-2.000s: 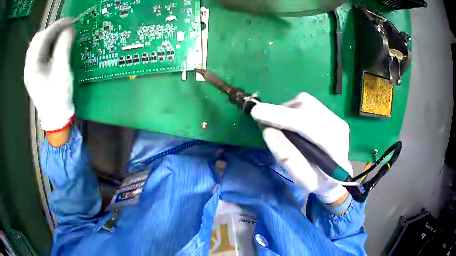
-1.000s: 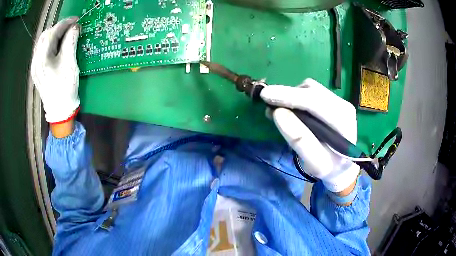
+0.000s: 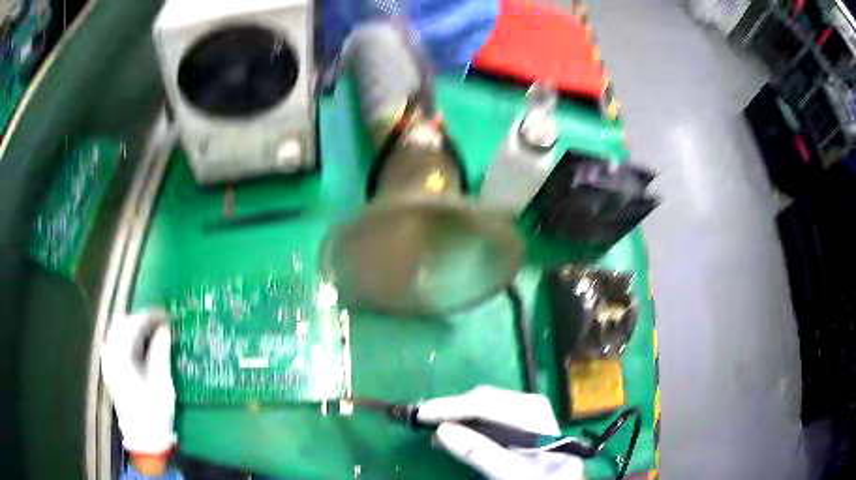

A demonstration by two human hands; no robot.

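Observation:
The picture is blurred. A green circuit board [image 3: 249, 347] lies on the green mat, with the pale support strip [image 3: 345, 361] along its right edge. My gloved right hand [image 3: 507, 431] holds the soldering iron [image 3: 404, 412], its tip at the board's lower right corner. My gloved left hand [image 3: 143, 380] is at the board's left edge, fingers pinched as before around the thin solder wire; the strand is lost in blur now. The dark iron stand [image 3: 596, 309] and yellow sponge [image 3: 596, 386] are right of my right hand.
The extractor hood [image 3: 427, 258] stands behind the board on a grey duct [image 3: 383, 75]. A grey box with a dark round opening [image 3: 239, 70] and a thin dark tool [image 3: 252, 218] are far left. A pale bottle [image 3: 521, 155] and black holder [image 3: 591, 202] are behind right. Another board [image 3: 77, 202] is on the left line.
The view has tilted up, bringing the grey box, hood and bottle into sight; the board and hands now show lower. The iron tip remains at the board's lower right corner.

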